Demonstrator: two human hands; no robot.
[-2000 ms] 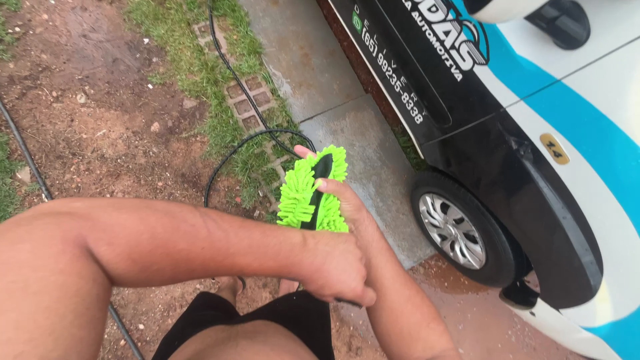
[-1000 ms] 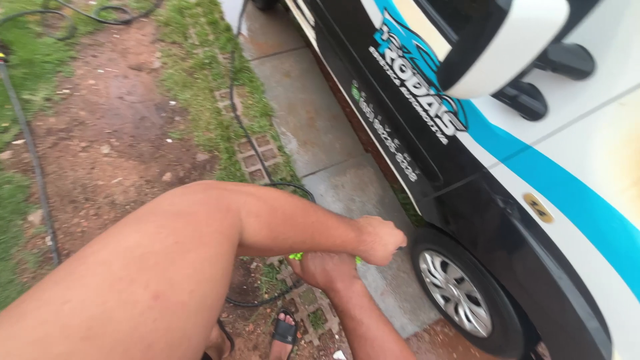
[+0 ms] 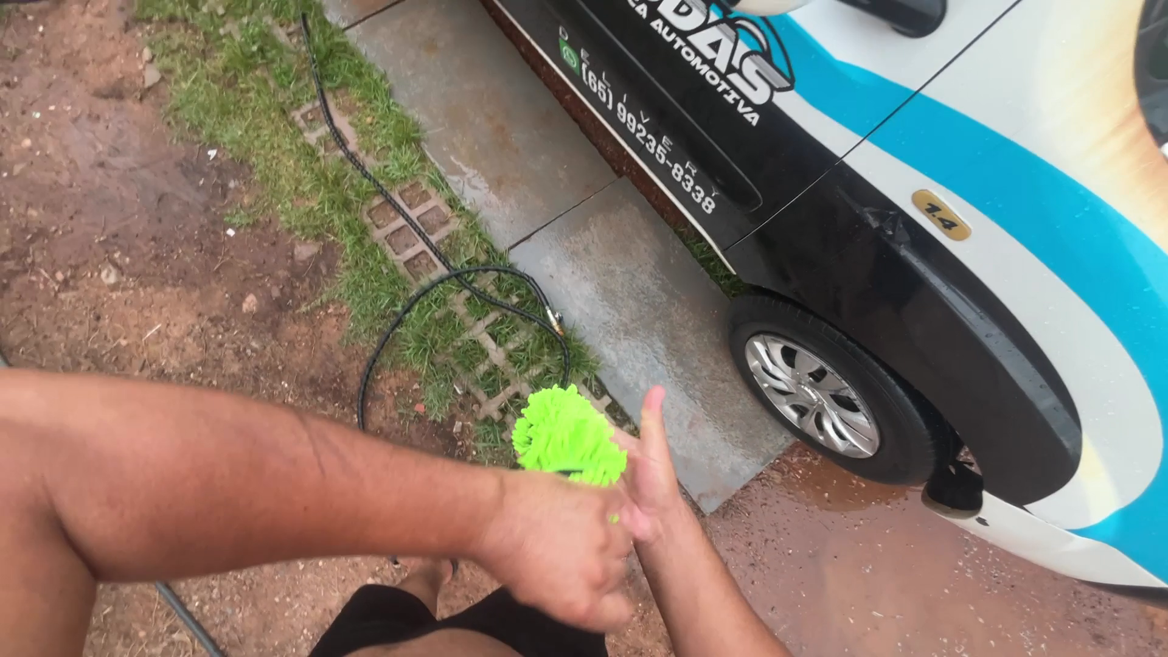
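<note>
A bright green chenille wash brush (image 3: 570,438) stands out beyond my left hand (image 3: 570,547), at lower centre. My left hand, slightly blurred, is closed around its handle, which is mostly hidden by the fingers. Just right of the strands is my right hand (image 3: 652,470), thumb raised and apart. Its palm faces the brush, and its fingers are partly hidden behind my left hand and the strands. Whether the palm touches the strands is unclear.
A car's front wheel (image 3: 812,388) and black-white-blue bodywork (image 3: 976,328) with lettering fill the right. A black hose (image 3: 401,315) loops over grass and perforated pavers beside a concrete slab (image 3: 630,274). Wet reddish soil (image 3: 210,292) lies left.
The brush, mostly hidden behind my hands one second ago, shows again. My right hand, around the green strands two seconds ago, now has its thumb spread beside them.
</note>
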